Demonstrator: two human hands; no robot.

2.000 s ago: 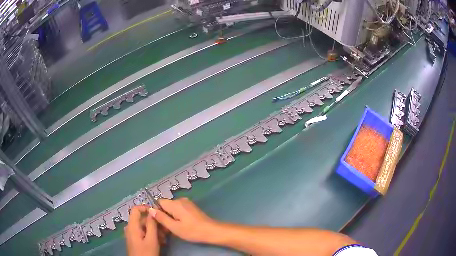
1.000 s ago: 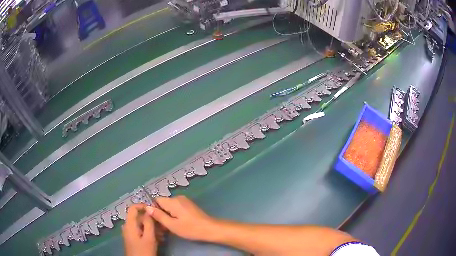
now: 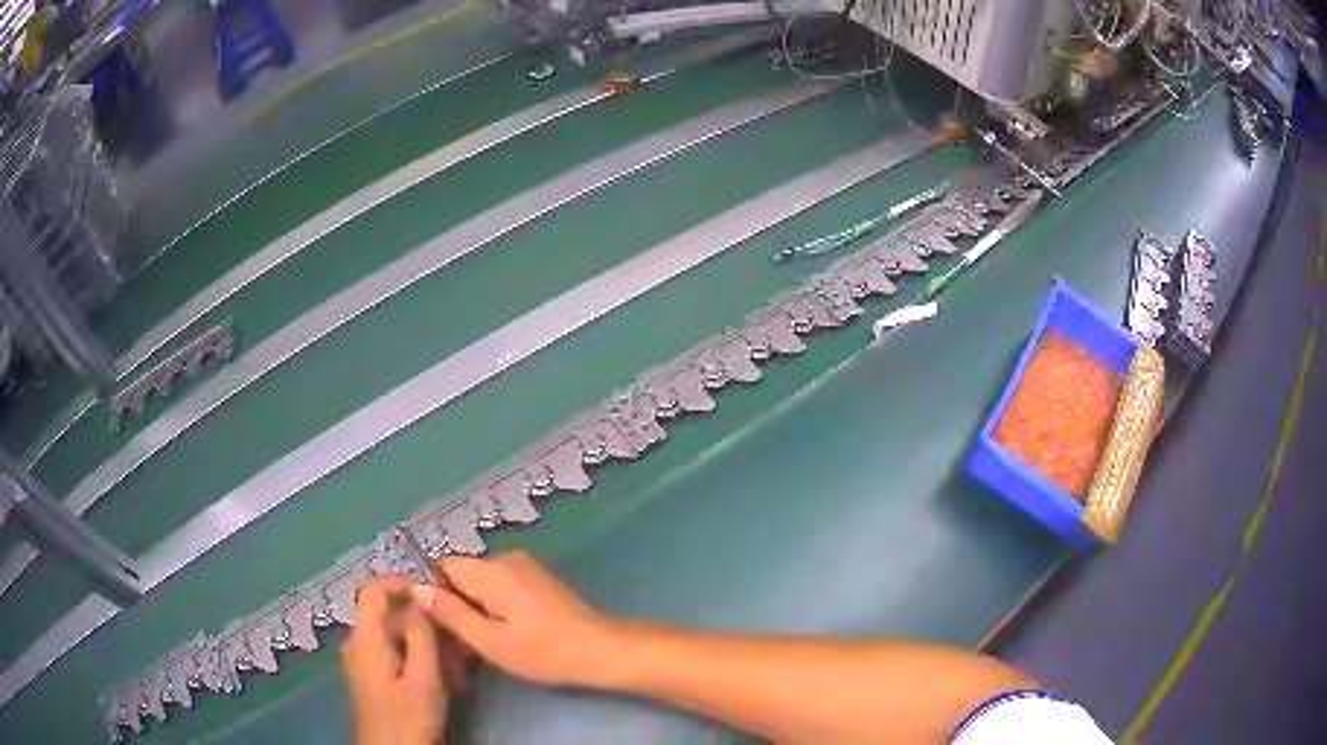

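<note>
A long line of grey toothed metal strips [image 3: 633,424] runs diagonally across the green bench. My right hand [image 3: 524,623] is at the strip line, shut on a slim dark tool [image 3: 415,552] whose end points at a joint between strips. My left hand [image 3: 393,655] is beside it, fingertips together and touching or nearly touching the right fingertips. Any small part between the fingertips is too small to tell. A blue bin [image 3: 1007,485] at the right holds small orange parts [image 3: 1059,413], with a yellow-tan strip [image 3: 1126,444] along its side.
Another toothed strip [image 3: 172,374] lies on the far left lane. Slender green-and-white tools [image 3: 862,229] lie beside the line. Two short strips [image 3: 1150,287] lie beyond the bin. A pale wired machine [image 3: 946,51] stands at the back. Metal posts [image 3: 66,527] stand at the left.
The separate strip on the far lane has moved left and toward me. Both hands remain at the same joint, with little visible movement. The view has shifted slightly. A brief bright glow at the machine is gone.
</note>
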